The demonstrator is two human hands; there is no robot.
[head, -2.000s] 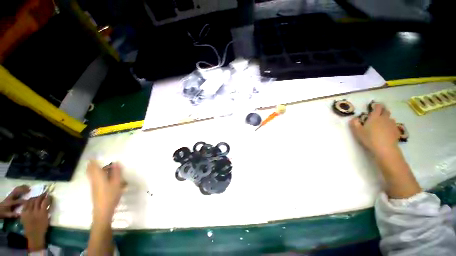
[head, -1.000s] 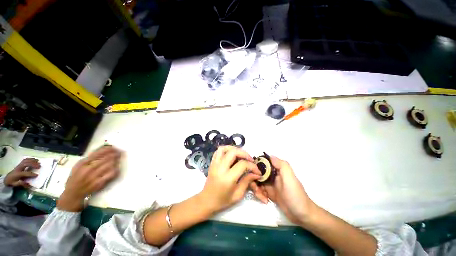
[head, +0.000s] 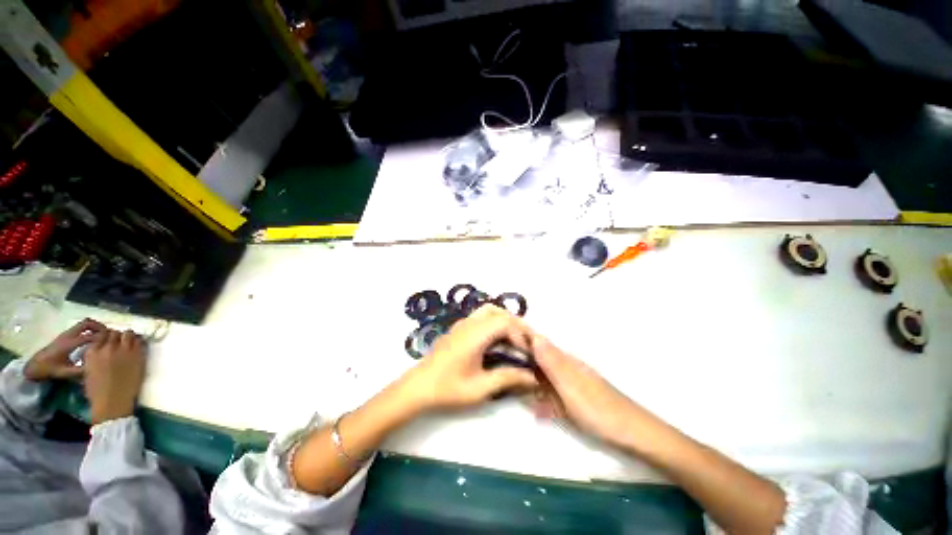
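My left hand point(head: 470, 361) and my right hand point(head: 587, 395) meet over the bench just right of the heap of black rings point(head: 426, 339). Between them they hold a round black housing point(head: 507, 357), seen nearly edge-on and partly covered by the fingers. Whether a ring sits on it cannot be told. My left hand hides part of the heap. Three housings with tan rings lie apart at the right: one upper left point(head: 804, 254), one in the middle point(head: 877, 271) and one lower point(head: 908, 327).
Behind the heap lie a small dark disc point(head: 589, 251), an orange tool point(head: 629, 254) and a clear plastic bag point(head: 512, 162). A black compartment tray point(head: 731, 115) stands behind. At the left, a neighbouring worker's hands point(head: 113, 368) are near a black fixture point(head: 157, 277).
The housing between my hands has turned from showing its tan face to nearly edge-on, and my fingers now close around it. The neighbouring worker's near hand has moved left.
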